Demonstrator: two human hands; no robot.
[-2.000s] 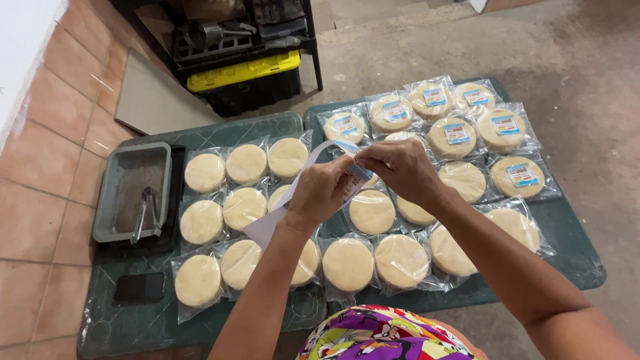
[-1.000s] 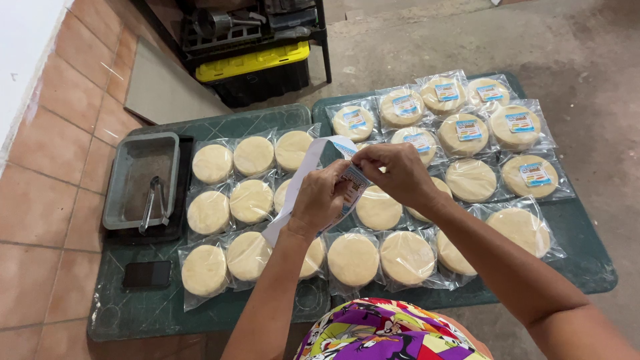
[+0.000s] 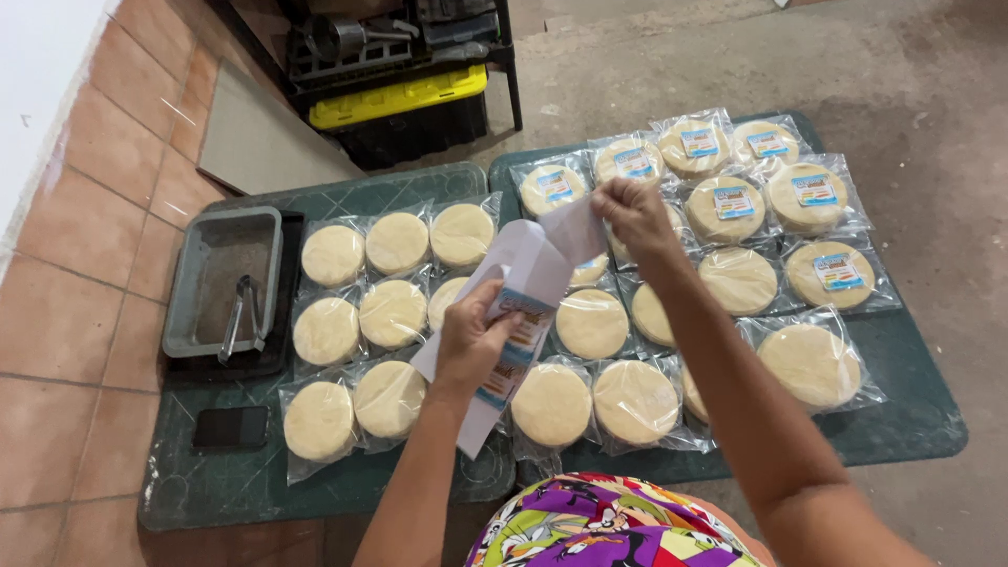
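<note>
My left hand [image 3: 476,335] grips a folded strip of printed adhesive labels [image 3: 524,339] on white backing paper, above the middle of the table. Up and to its right, my right hand [image 3: 634,216] pinches a thin whitish piece, blurred, its near end by the top of the strip; whether the two are joined I cannot tell. Below and around both hands lie many clear plastic bags of round, pale flat discs, stacked like tortillas. At the far right several bags bear a label, such as this labelled bag [image 3: 817,276]. Bags at the left, such as this unlabelled bag [image 3: 333,256], have none.
Two green folding tables [image 3: 906,378] stand side by side. A grey plastic tub [image 3: 272,260] holds metal tongs [image 3: 236,315] at the left, with a black phone [image 3: 230,428] nearer me. Behind are a black shelf [image 3: 512,87] and a black bin with a yellow lid [image 3: 402,96].
My hands were close together at the labels; now my right hand is apart, up and to the right, with the whitish piece. The strip's printed face shows more in my left hand.
</note>
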